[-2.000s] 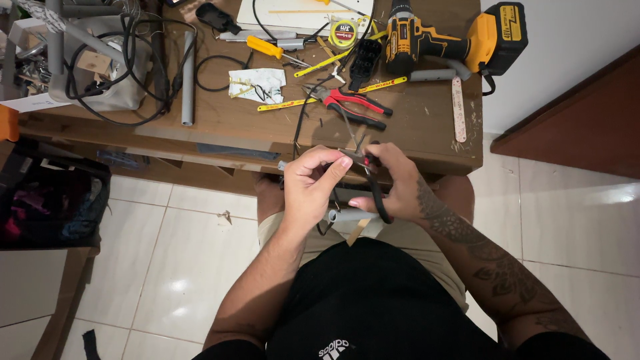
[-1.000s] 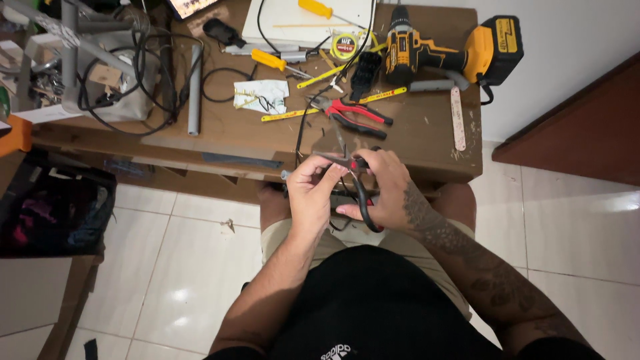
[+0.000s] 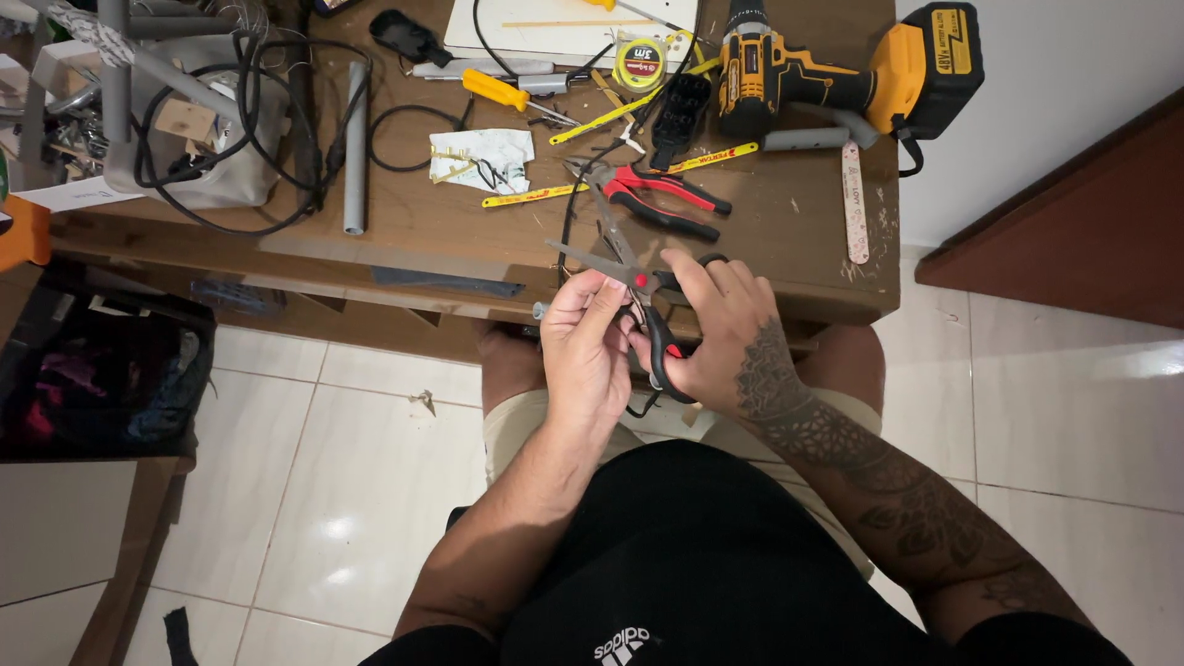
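My right hand (image 3: 726, 324) grips the black-and-red handles of a pair of scissors (image 3: 641, 279), whose blades stand apart and point up and left. My left hand (image 3: 587, 342) is beside the scissors' pivot, with thumb and forefinger pinched on something thin, seemingly a wire, mostly hidden by the fingers. A black cable (image 3: 562, 227) runs from the bench down to the hands. Just beyond the blades, red-and-black pliers (image 3: 661, 190) lie on the wooden bench (image 3: 444, 236), close to a yellow hacksaw blade (image 3: 546, 195).
A cordless drill (image 3: 795, 79), a tape measure (image 3: 640, 63), a yellow-handled screwdriver (image 3: 497, 90), a piece of paper (image 3: 481, 159) and a nail file (image 3: 857, 203) lie on the bench. A grey tube (image 3: 355, 148) and a plastic container (image 3: 250, 176) with coiled cable are at the left.
The scissors' blades, less plainly seen before, now stand wide apart, and my right hand's fingers have spread on the handles. My left hand remains pinched beside the pivot.
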